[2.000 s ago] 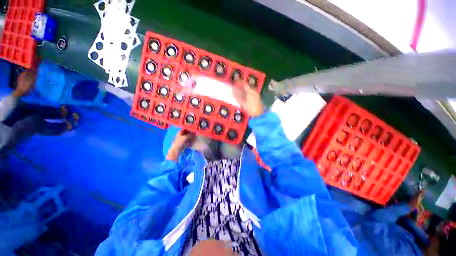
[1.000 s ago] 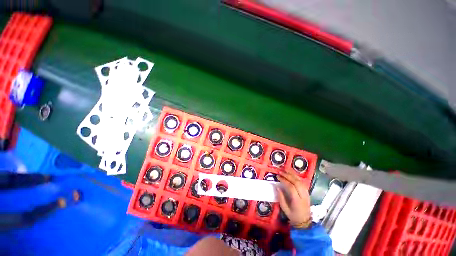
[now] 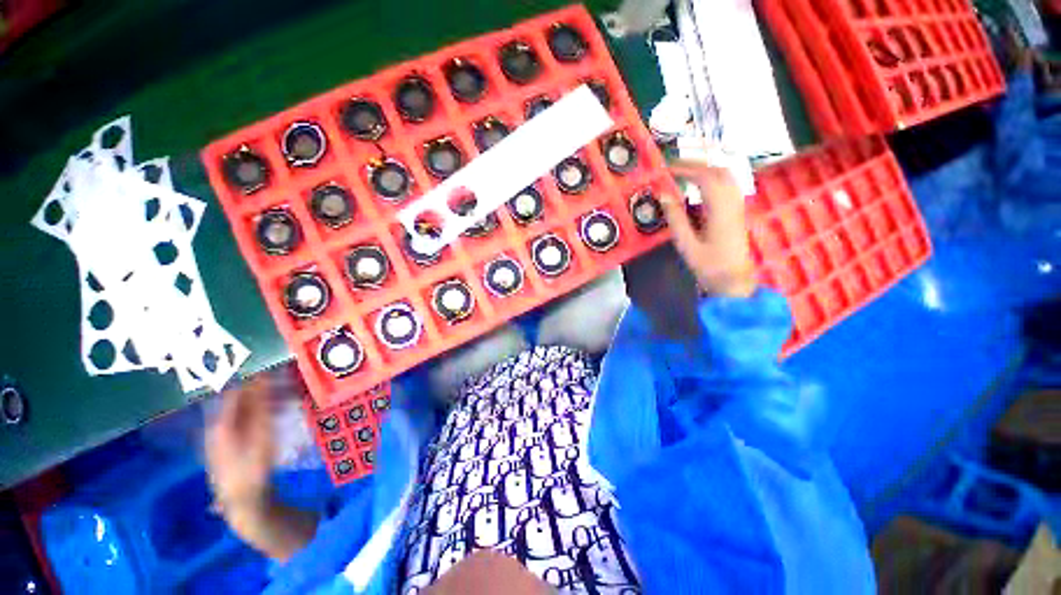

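A red-orange compartment tray [image 3: 349, 256] lies at the bench edge, with a round black part in each visible pocket. A long white die-cut strip [image 3: 524, 157] lies across it at a slant, with round holes at its lower left end. My right hand [image 3: 719, 227] is at the tray's right edge, thumb and fingers near the corner; whether it grips the tray is unclear. My left hand [image 3: 247, 459] is blurred, off the tray's lower left corner, and I cannot tell if it holds anything.
Spent white backing sheets [image 3: 134, 262] lie left of the tray. A white sheet stack [image 3: 739, 87] lies at the upper right. Stacked red trays [image 3: 844, 70] and another red tray [image 3: 838, 233] are at the right. A small ring-shaped part [image 3: 12, 403] lies at the far left.
The tray now sits at a different slant in view. My right hand has let go of the strip and moved to the tray's right edge. My left hand has come into view.
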